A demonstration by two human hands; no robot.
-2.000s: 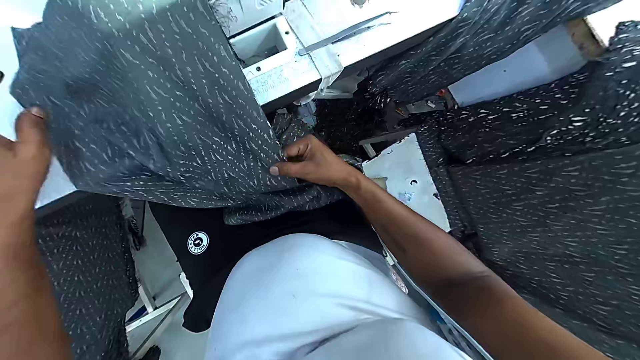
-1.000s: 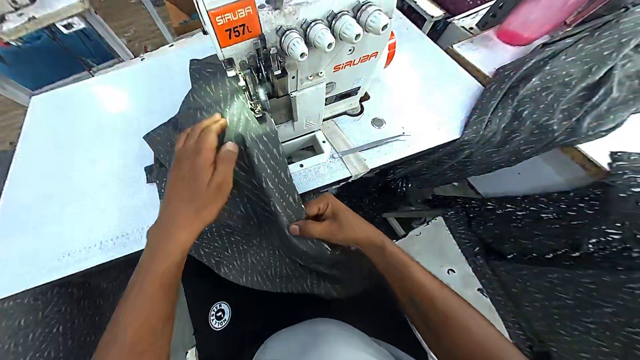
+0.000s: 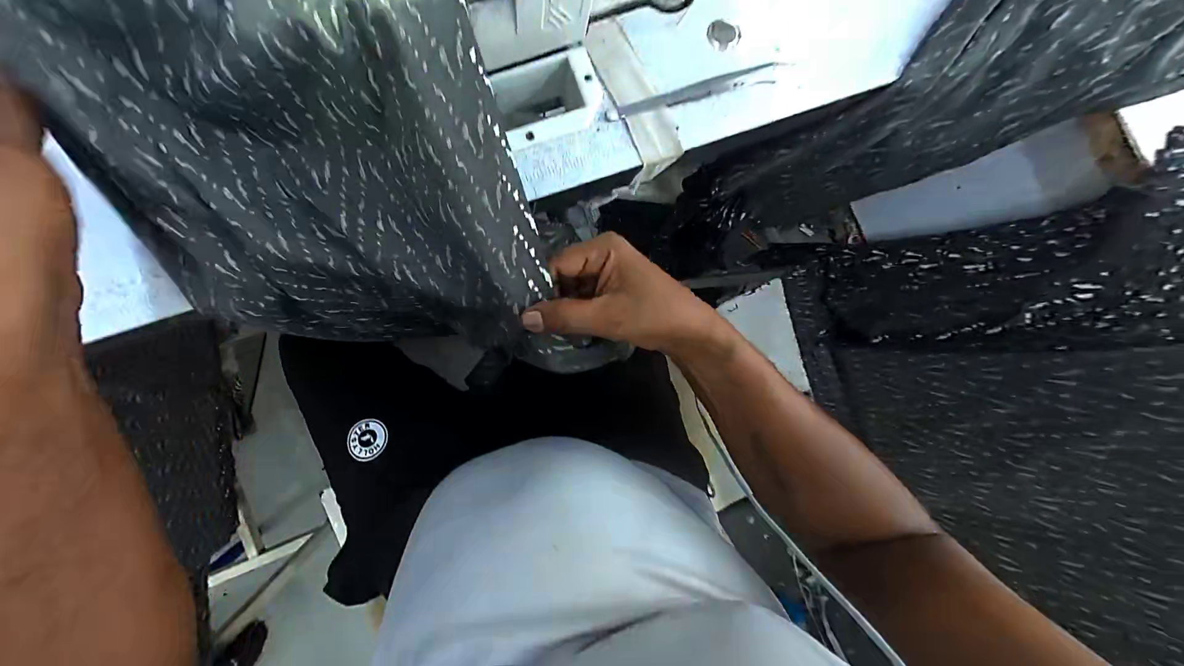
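Note:
A dark grey fabric with short white dashes (image 3: 342, 194) spreads over the upper left and hangs off the front edge of a white sewing table (image 3: 129, 268). My right hand (image 3: 610, 296) pinches the fabric's right edge between thumb and fingers, just below the table edge. My left hand (image 3: 28, 176) is at the far left beside the fabric, largely cut off by the frame; its fingers are not visible. Part of a white overlock sewing machine's base (image 3: 546, 92) shows at the top, right of the fabric.
Metal tweezers (image 3: 703, 91) lie on the table right of the machine base. More dark dashed fabric (image 3: 1017, 444) hangs and lies along the right side. A cable (image 3: 786, 546) runs beside my right forearm. White stand bars (image 3: 268, 564) are at the lower left.
A second ago my left hand lay on the fabric near the machine's needle area; now it is at the far left. The fabric is spread wider. The view has tilted down, and my right hand keeps its pinch.

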